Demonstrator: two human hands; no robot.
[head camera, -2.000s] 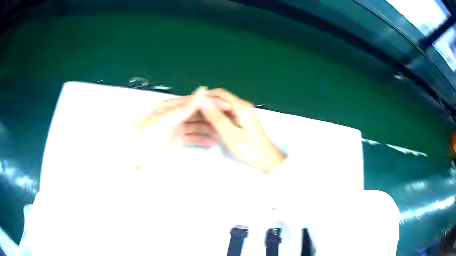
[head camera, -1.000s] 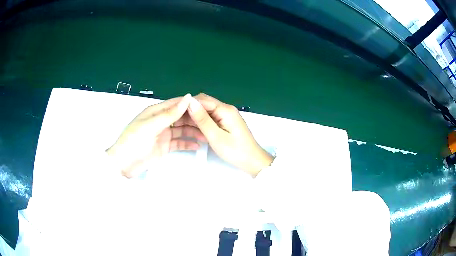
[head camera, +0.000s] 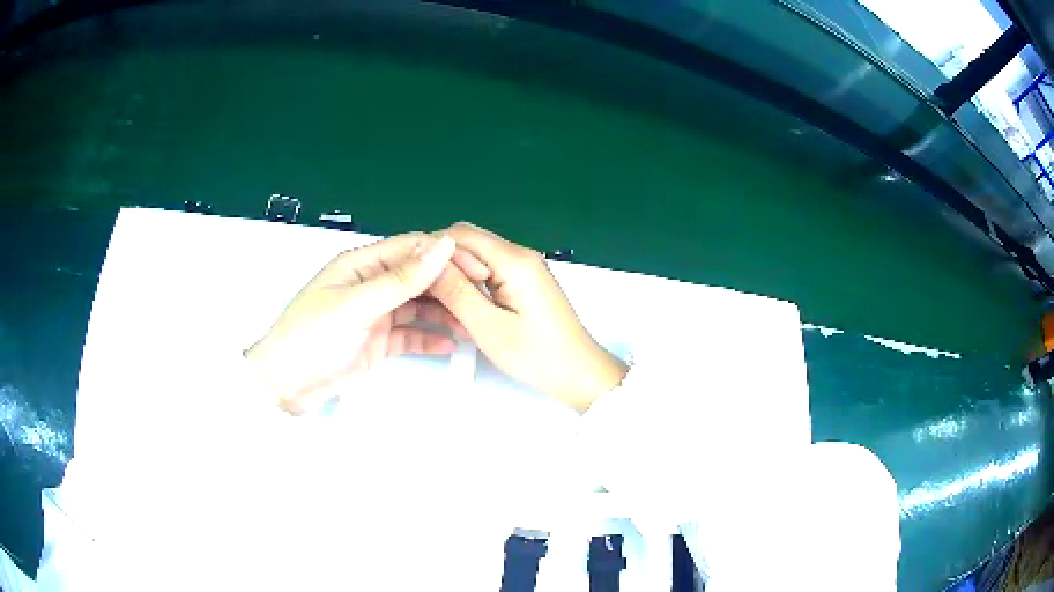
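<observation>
My left hand (head camera: 353, 306) and my right hand (head camera: 520, 306) are held together above the white tray (head camera: 717, 359), their fingertips touching. Whether something small is pinched between the fingertips cannot be told. Three black watch straps (head camera: 606, 562) show at the bottom edge, cut off by the frame. The tray is glared to plain white, so its compartments and most of my sleeves are lost in it.
A green bench top (head camera: 405, 127) runs beyond the tray. Small dark and pale items (head camera: 283, 208) show along the tray's far edge. An orange thing (head camera: 1048, 333) is at the far right rim. A dark rail (head camera: 693, 81) curves across the back.
The view has shifted slightly, so the tray sits further left than at first. The fingertips have moved from a raised peak to a lower, more overlapped hold.
</observation>
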